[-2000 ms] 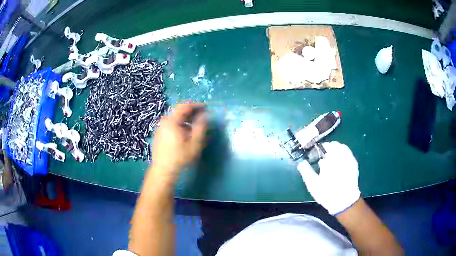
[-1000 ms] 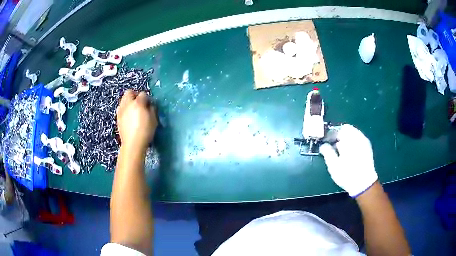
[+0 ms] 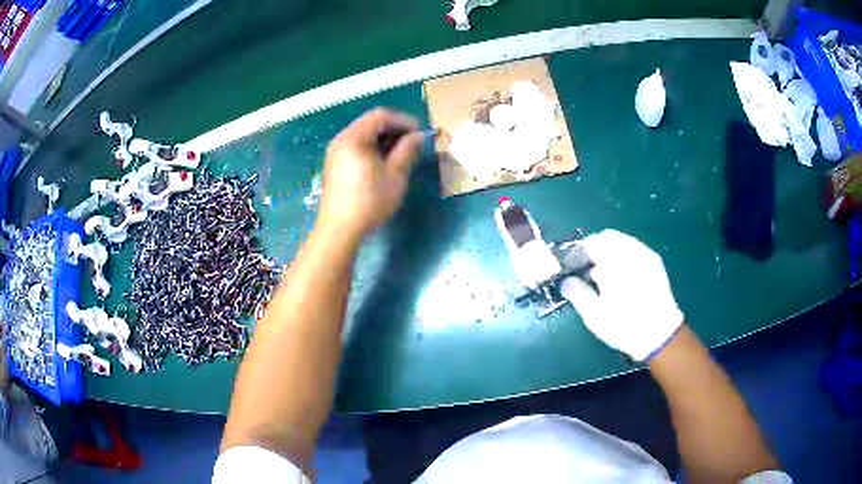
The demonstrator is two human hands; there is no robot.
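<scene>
My right hand (image 3: 624,295), in a white glove, holds a handle assembly (image 3: 532,251) over the green bench. The assembly has a white body, a dark oval inset, a red tip pointing up and left, and thin metal parts at its lower end. My bare left hand (image 3: 370,170) is raised at the left edge of the cardboard pad (image 3: 511,178), thumb and fingers pinched. A small thin piece, likely a pin, sticks out from the fingertips toward the pad. White grease (image 3: 503,132) lies heaped on the pad. A large heap of dark and silver pins (image 3: 197,269) lies at left.
Several white handle units (image 3: 142,194) lie around the heap beside a blue bin (image 3: 66,312). A white teardrop-shaped bottle (image 3: 650,99), a dark phone (image 3: 749,194), white cloth (image 3: 764,106) and another blue bin (image 3: 832,66) are at right. A pale rail (image 3: 378,78) runs behind.
My left hand has moved from the pin heap up and right to the cardboard, with a small piece in its fingers. The handle assembly in my right hand has tilted left.
</scene>
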